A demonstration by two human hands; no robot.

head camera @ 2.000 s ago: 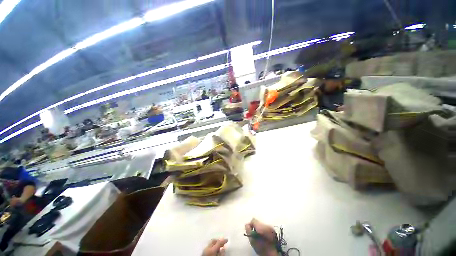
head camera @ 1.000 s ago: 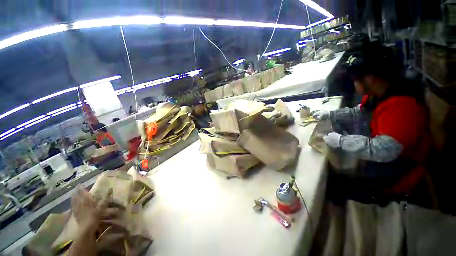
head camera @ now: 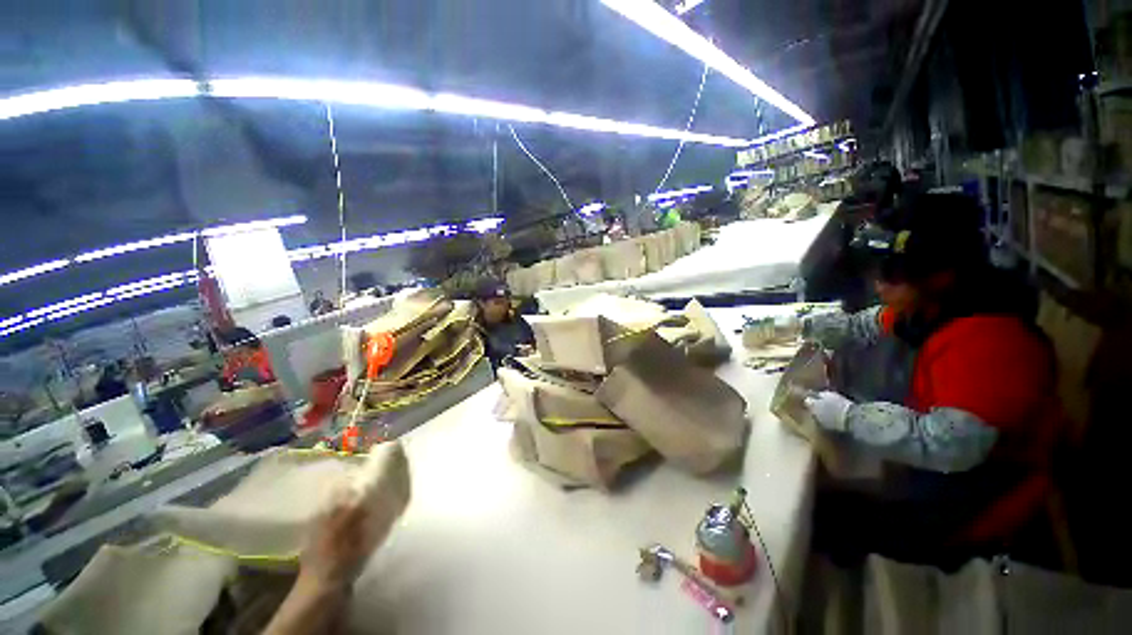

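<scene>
One bare hand, which looks like my left hand (head camera: 338, 536), is at the lower left, its forearm rising from the bottom edge. It holds the right-hand end of a beige cloth bag (head camera: 267, 496) with yellow edging. The fingers are blurred against the cloth. The bag is lifted at that end over another beige bag (head camera: 130, 593), which is cut off by the bottom left edge. My right hand is not in view.
A pile of beige bags (head camera: 677, 403) lies mid-table (head camera: 478, 564). Another stack (head camera: 435, 354) with orange items stands behind. A red-silver can (head camera: 724, 546), a small hammer-like tool (head camera: 654, 564) and pink item (head camera: 705, 598) lie near the right edge. A person in red (head camera: 987, 385) works at right.
The view has swung right from the hands over the table. The hand now holds a bag at the left pile. That bag is raised and spread further right than a second ago.
</scene>
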